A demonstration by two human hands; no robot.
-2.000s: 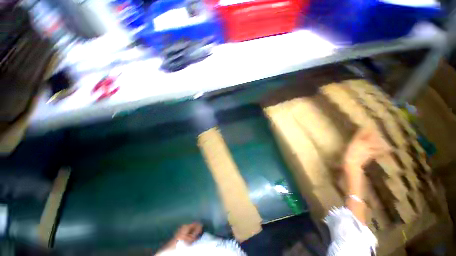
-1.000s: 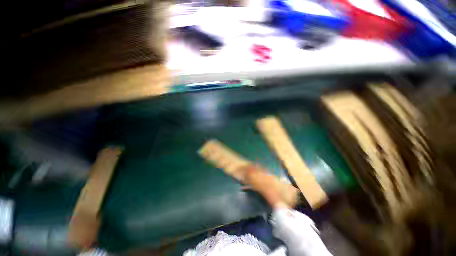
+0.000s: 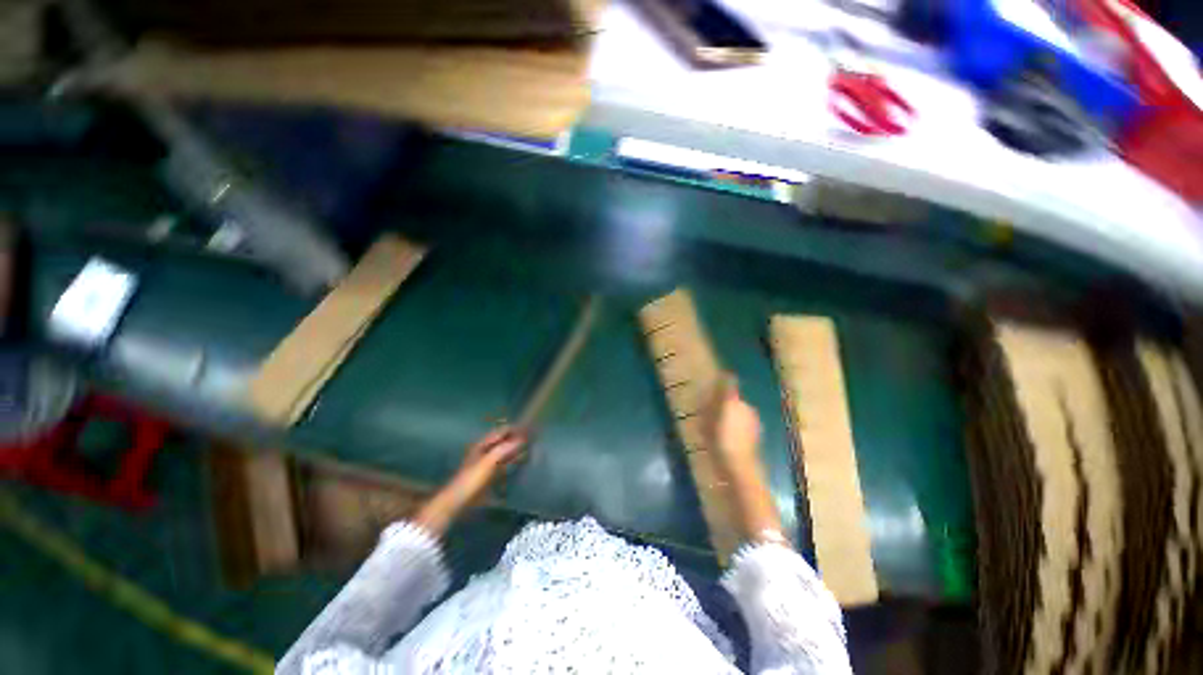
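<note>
My left hand [image 3: 496, 452] holds a narrow tan strip [image 3: 561, 364] on edge, pointing away over the green bench. My right hand [image 3: 735, 425] is on a slotted divider strip [image 3: 674, 359], with short cuts along its left edge; it lies nearly flat. The hand is slightly blurred. Right of it, a working pile of strips [image 3: 825, 455] lies on the bench. A small pile of shorter strips [image 3: 339, 328] lies at the left.
Large strip stockpiles [image 3: 1055, 488] stand at the far right. The white shelf [image 3: 792, 99] carries a phone [image 3: 712, 32], red scissors [image 3: 871, 102] and a blue bin [image 3: 1042, 46]. A white pad [image 3: 92, 302] lies far left. A red stool [image 3: 125, 455] and an open carton [image 3: 264, 514] are below.
The view has swung left. My left hand has moved from the left pile towards the middle with a strip on edge. The strip under my right hand has turned to point more straight away from me.
</note>
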